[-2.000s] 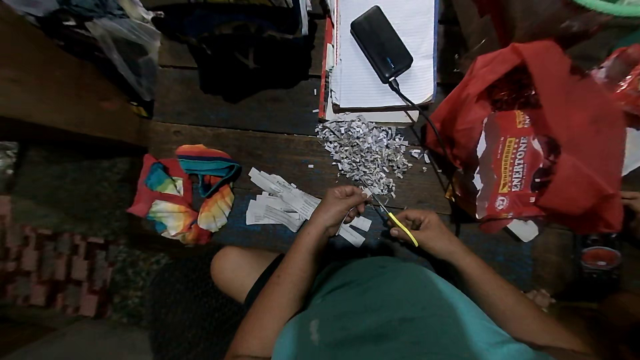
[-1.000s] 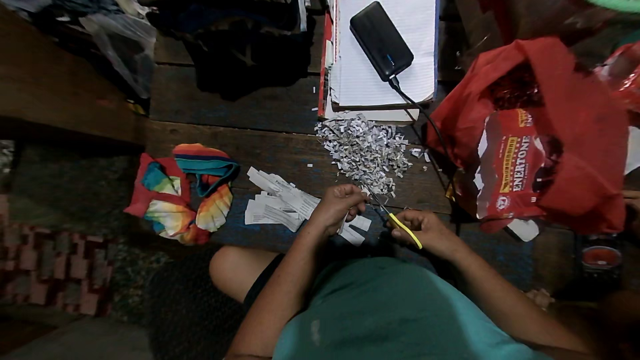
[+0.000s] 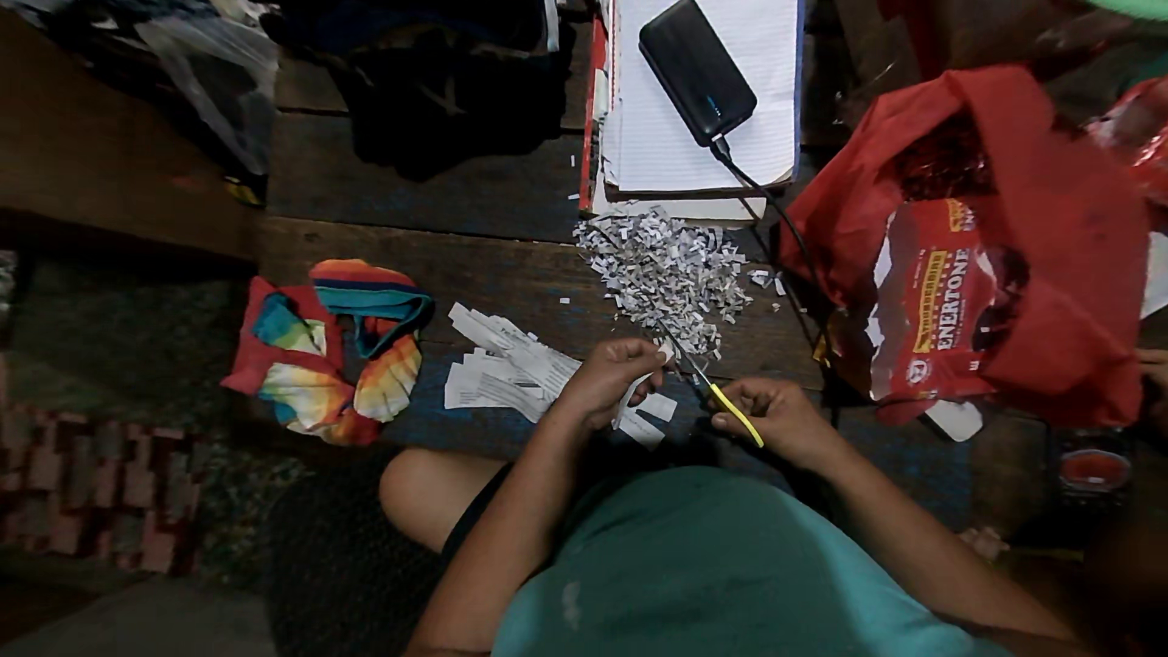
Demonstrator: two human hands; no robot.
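My left hand (image 3: 622, 379) pinches a narrow paper strip (image 3: 631, 394) near its upper end. Scissors with yellow handles (image 3: 737, 415) are in my right hand (image 3: 776, 422), their blades pointing up and left at the strip's end. Just beyond the blades lies a heap of small paper snippets (image 3: 671, 274) on the dark wooden table. Printed paper strips (image 3: 511, 365) are spread to the left of my left hand, and some show beneath it. How far the blades are apart is hard to see.
A lined notebook (image 3: 630, 137) bears a black power bank (image 3: 698, 71) with a cable running right. At the right stands a red bag (image 3: 1077, 274) holding a printed package. Multicoloured cloth (image 3: 392, 374) lies at left; dark clothing (image 3: 438, 100) is behind. Part of another person's hand (image 3: 1154, 379) shows at the right edge.
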